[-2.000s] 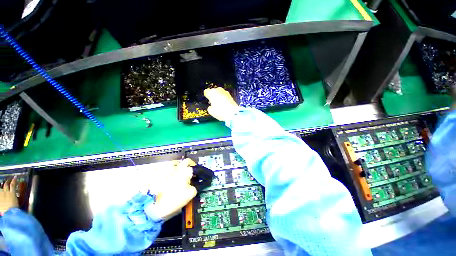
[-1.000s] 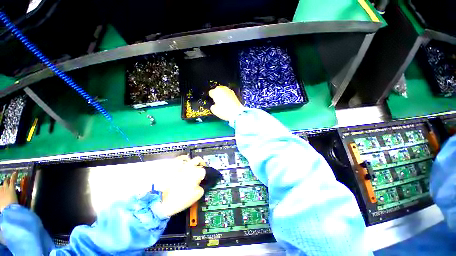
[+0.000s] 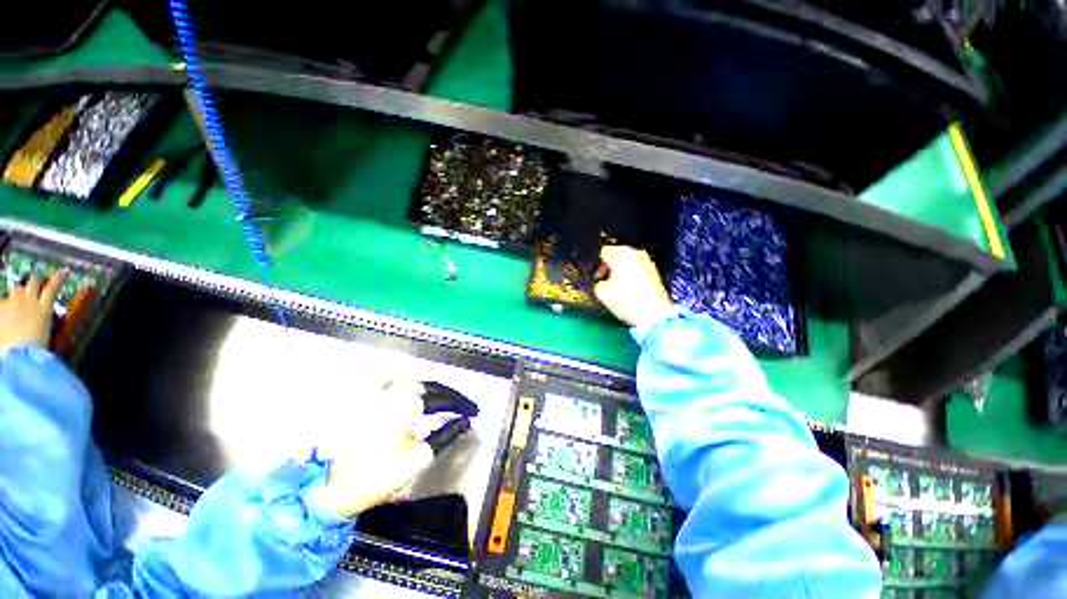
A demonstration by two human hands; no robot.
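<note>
My right hand (image 3: 632, 284) is in the middle tray (image 3: 600, 210), its fingers bent down at the yellow components (image 3: 559, 276); a dark covering shows at a fingertip, and whether it pinches a part is hidden. My left hand (image 3: 392, 451) is above the shiny conveyor plate (image 3: 263, 392), left of the carrier. Its black-covered thumb and finger are a little apart, and I see no part between them, though glare blurs the hand. The dark carrier (image 3: 501, 550) holds rows of green circuit boards (image 3: 562, 503) with an orange clamp (image 3: 509, 474) on its left side; my right sleeve covers its right part.
A tray of brown-silver components (image 3: 483, 187) is left of the middle tray, blue-violet components (image 3: 731, 263) right. A metal-edged shelf (image 3: 468, 115) curves above. A blue coiled cord (image 3: 217, 129) hangs left. Another person's hand (image 3: 26, 314) is far left; a second carrier (image 3: 864, 468) is right.
The view has turned, shifting the trays right and down. My left hand has come off the boards to the carrier's left, its black fingertips parted. My right hand is still in the middle tray.
</note>
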